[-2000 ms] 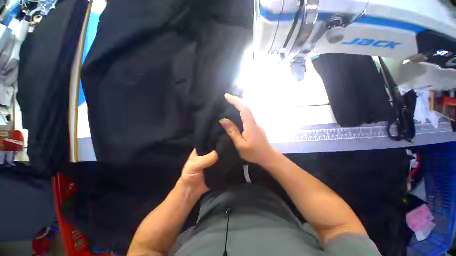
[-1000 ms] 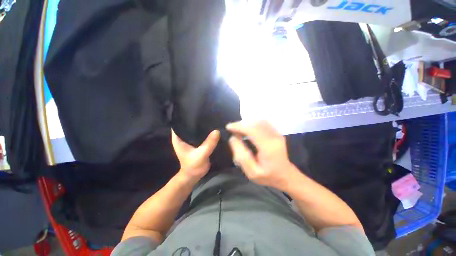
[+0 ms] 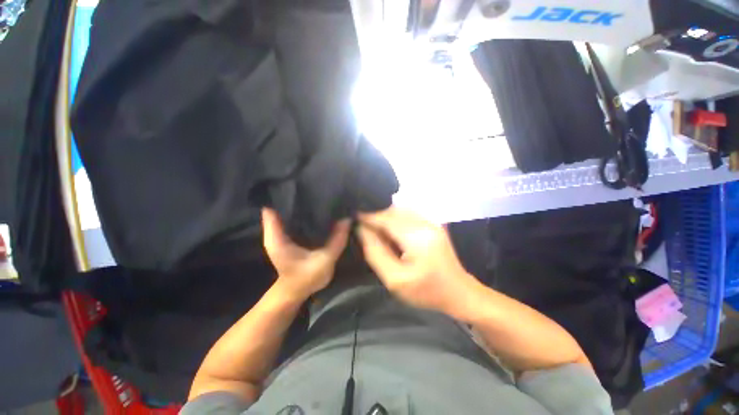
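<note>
A large black garment panel (image 3: 186, 121) lies on the white table left of the lamp glare, with its near edge bunched at my hands. My left hand (image 3: 304, 255) grips the cloth at the table's front edge, thumb on top. My right hand (image 3: 413, 255) pinches the same cloth just right of it, and the fingertips of both hands nearly touch. Exactly what the fingertips hold is too small to tell. The white sewing machine (image 3: 567, 18) stands above right. Its needle area is lost in glare.
A black cut piece (image 3: 547, 101) lies right of the glare, with black-handled scissors (image 3: 622, 154) beside it. A red-topped item (image 3: 706, 118) is at the right table end. A blue basket (image 3: 695, 267) stands at right. A black pile (image 3: 36, 146) lies at left, above a red crate (image 3: 93, 348).
The view has shifted, so the machine sits higher in the picture. My hands have come together at the cloth's near edge, and the cloth there is more bunched.
</note>
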